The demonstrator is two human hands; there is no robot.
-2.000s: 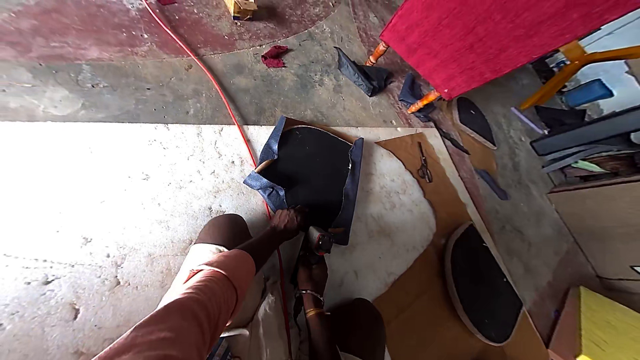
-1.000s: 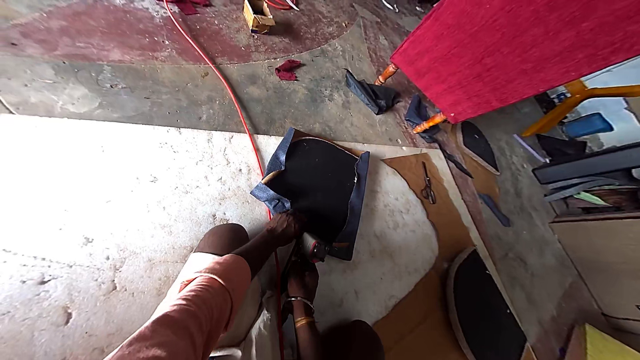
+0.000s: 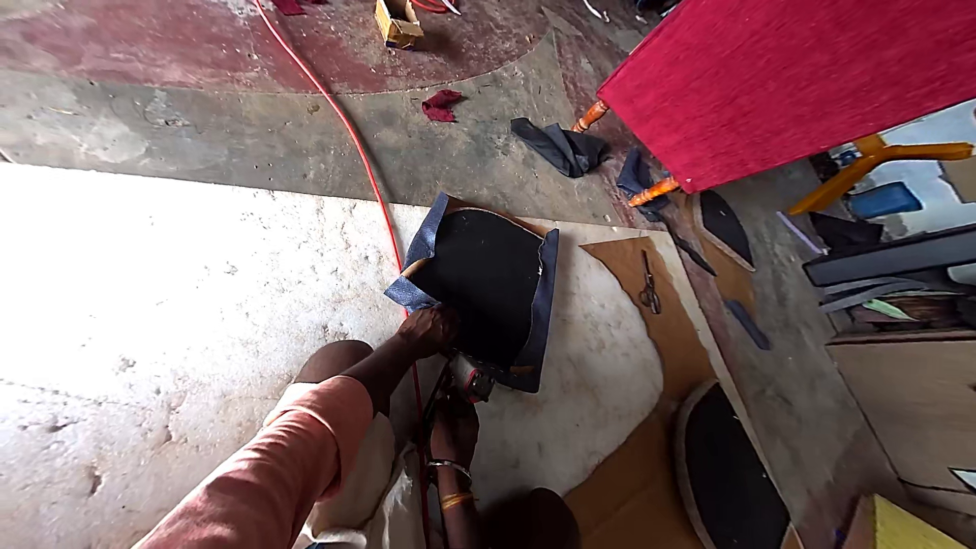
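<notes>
A black-faced padded panel point(image 3: 488, 282) with dark blue covering folded around its edges lies on the white slab. My left hand point(image 3: 431, 329), at the end of a pink sleeve, has its curled fingers on the panel's lower left edge. Below that edge, my right hand point(image 3: 456, 419), with bangles on the wrist, grips a power tool with a red and silver body point(image 3: 474, 381), probably a staple gun. The tool's head is close against the panel's near edge; its tip is hidden. A red hose point(image 3: 358, 145) runs behind the panel and down between my arms.
Scissors point(image 3: 649, 286) lie on brown sheet material point(image 3: 667, 335) at the right. Near them is a curved black padded piece point(image 3: 728, 473). Red-covered furniture point(image 3: 785, 84) with wooden legs stands at upper right, dark fabric scraps point(image 3: 560, 146) beside it. A small open box point(image 3: 398, 24) sits on the floor.
The right hand and its tool have moved slightly left along the panel's near edge, closer to the left hand. The left hand remains at the lower left edge.
</notes>
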